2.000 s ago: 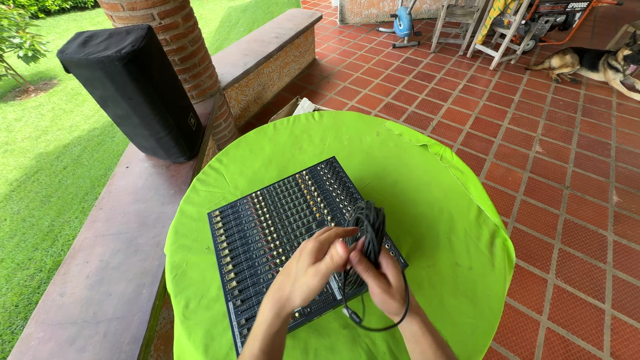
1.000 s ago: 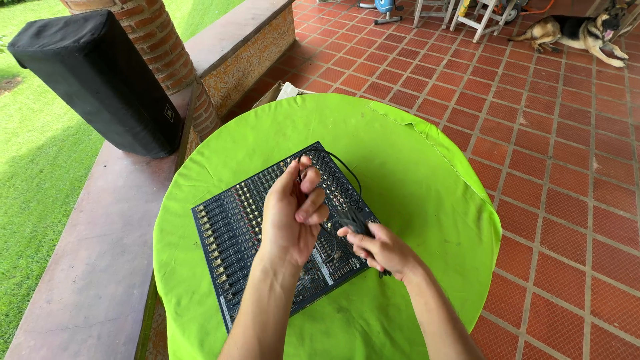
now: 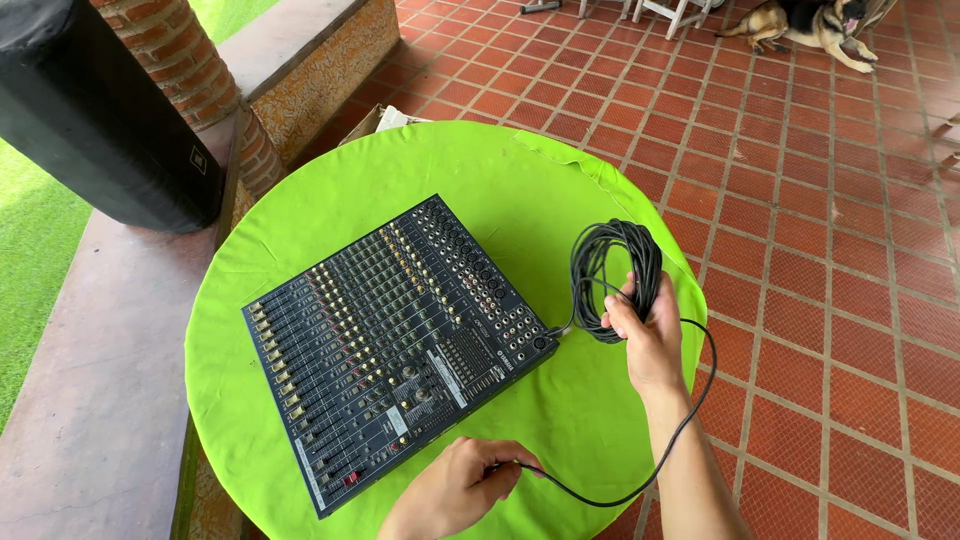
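Observation:
A black Yamaha audio mixer lies on the round table. My right hand grips a coiled black cable beyond the mixer's right corner, over the table's right side. One length of the cable loops down from the coil, past my right forearm, to my left hand. The left fingers pinch that length near its end, close to the mixer's near edge; the end itself is hidden in the hand. Another part of the cable, with what looks like a connector, touches or overlaps the mixer's right corner.
A bright green cloth covers the table. A loudspeaker in a black cover stands on the low wall at left, beside a brick column. A dog lies on the tiled floor far right, near white folding chairs.
My right hand has moved right, off the mixer, with the coil. My left hand has come down to the mixer's near edge, and a cable length now spans between the hands.

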